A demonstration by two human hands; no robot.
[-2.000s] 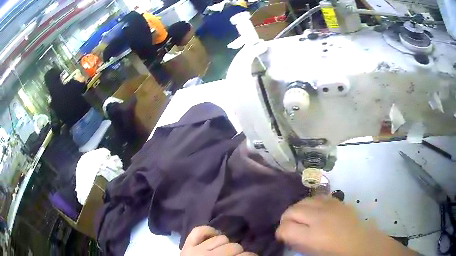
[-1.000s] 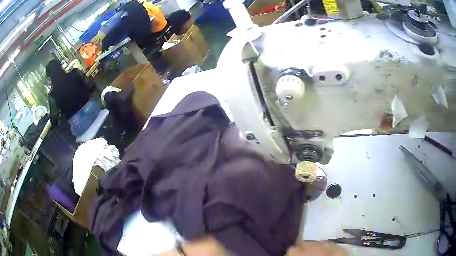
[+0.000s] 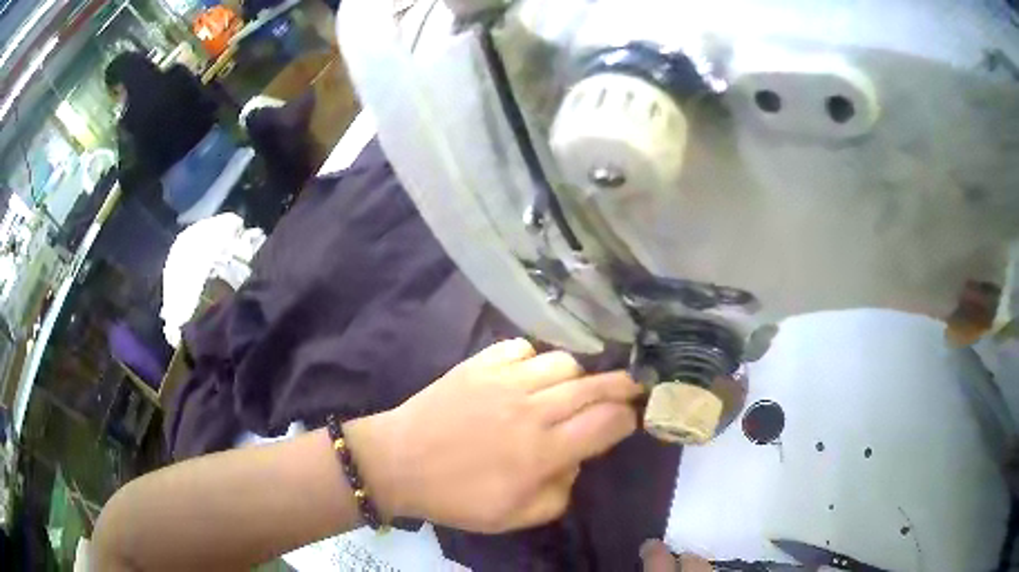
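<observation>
The dark purple-brown cloth (image 3: pixel 324 302) lies on the sewing table and runs under the machine head (image 3: pixel 838 212). My left hand (image 3: pixel 492 436), with a beaded bracelet, lies over the cloth, its fingers bent and fingertips at the cloth beside the tan ribbed knob (image 3: pixel 682 411); the fingertips are partly hidden under the head. My right hand (image 3: pixel 673 559) shows only as fingertips at the bottom edge, by the cloth's right edge; its grip cannot be seen. The needle is hidden.
The pale tension dial (image 3: pixel 618 132) is on the head. Dark snips (image 3: pixel 827 555) lie at the bottom of the machine bed (image 3: pixel 827 447), partly cut off. White cloth (image 3: pixel 199 268) is piled beyond the table at left. A person in dark clothing (image 3: pixel 162 106) is at upper left.
The view has moved closer to the machine head. My left hand has come up from the bottom edge to the cloth near the knob. My right hand, earlier over the bed, is now mostly out of view.
</observation>
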